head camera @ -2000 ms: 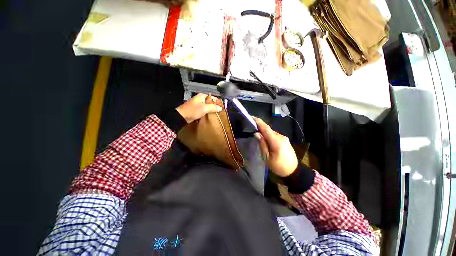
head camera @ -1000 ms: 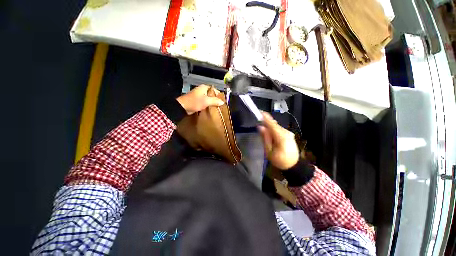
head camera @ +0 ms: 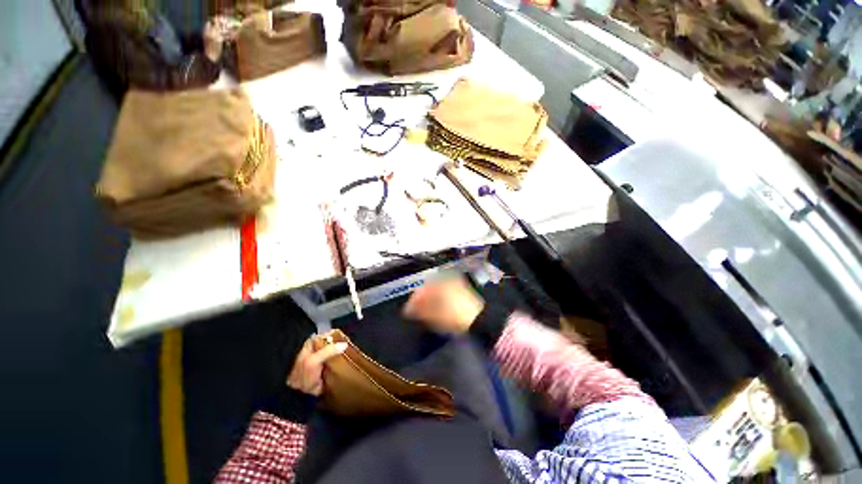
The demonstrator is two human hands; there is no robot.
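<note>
My left hand (head camera: 314, 366) grips the upper end of a brown leather bag piece (head camera: 378, 386), held over my lap with its open edge to the right. My right hand (head camera: 446, 304) is blurred, near the table's front edge; I cannot tell if anything is in its fingers. The narrow pale metal bar (head camera: 351, 288) juts from the table edge above the bag piece, apart from it. The black-handled hammer (head camera: 515, 217) lies at the right table edge beside the wooden-handled hammer (head camera: 477, 203).
A tall stack of bag pieces (head camera: 180, 156) is on the left, a flatter stack (head camera: 487, 128) on the right. Black-handled pliers (head camera: 367, 187), small dishes (head camera: 432, 208), a corded tool (head camera: 392, 90) and a small black box (head camera: 310, 117) are on the table. Another person's hand (head camera: 219, 36) shows at the far left.
The view has swung up and right. The hammer has left my right hand and lies on the table. The bag piece has come away from the bar, still in my left hand.
</note>
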